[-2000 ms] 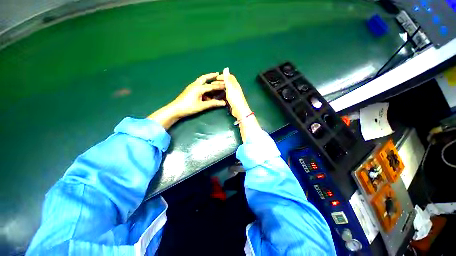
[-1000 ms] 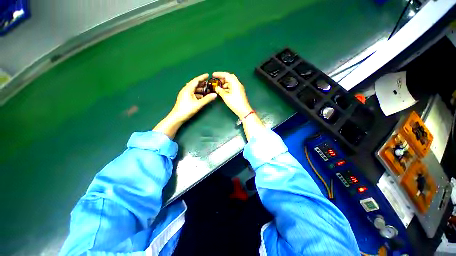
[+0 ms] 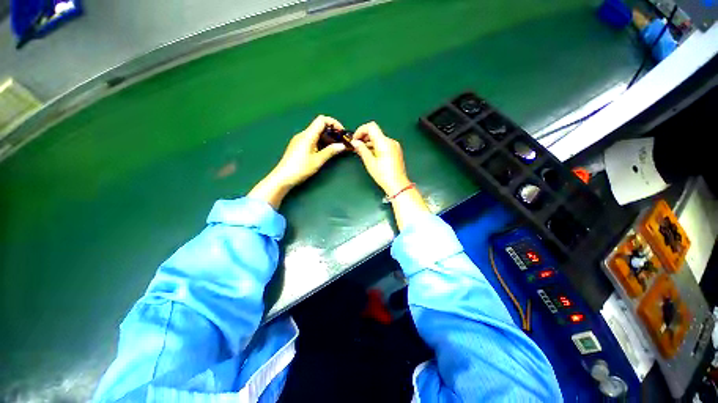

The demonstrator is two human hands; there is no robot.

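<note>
A small dark round unit (image 3: 334,136) with a bit of gold at its right edge is held above the green surface (image 3: 197,102). My left hand (image 3: 306,153) holds it from the left, fingers curled around it. My right hand (image 3: 381,156) pinches the gold part at the unit's right side with thumb and fingertips. The fingers hide much of the unit.
To the right is a black compartment tray (image 3: 504,169) with dark and shiny rounds. Beyond it are a blue control box (image 3: 557,303) with red digits, orange fixtures (image 3: 664,315) on a metal plate and a white paper (image 3: 634,171). Another person's hand and blue sleeve (image 3: 658,38) show top right.
The unit has turned in my hands and my right fingertips have drawn slightly right. Two seconds ago both hands were closer around it. The view has shifted.
</note>
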